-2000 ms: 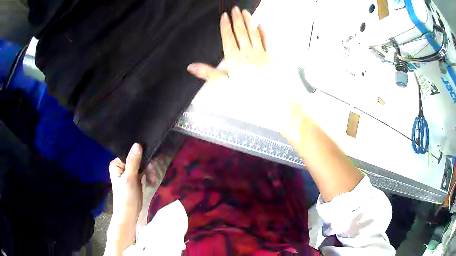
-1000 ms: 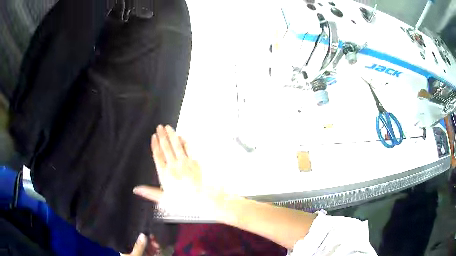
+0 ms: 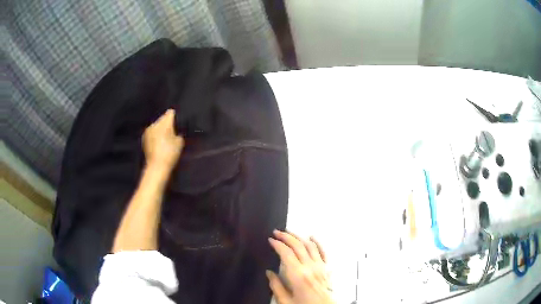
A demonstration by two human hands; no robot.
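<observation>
The dark garment (image 3: 207,172) lies over the left part of the white machine table, with thin pale stitch lines and a pocket-like flap showing. My left hand (image 3: 163,142) is on its upper middle, with curled fingers closed on the cloth; the fingertips are partly hidden. My right hand (image 3: 301,268) is open with fingers apart at the garment's lower right edge, partly over the white table (image 3: 338,154), and is cut off by the bottom of the picture.
The white sewing machine head (image 3: 504,208) with a blue stripe and metal parts is at the right. Blue-handled scissors (image 3: 525,255) lie at the lower right edge. Dark pointed snips or pliers (image 3: 495,113) lie at the upper right. A checked curtain (image 3: 118,47) hangs behind the garment.
The view has swung up and left. My left hand has moved from the garment's near edge to its upper middle. My right hand stays open beside the garment's right edge.
</observation>
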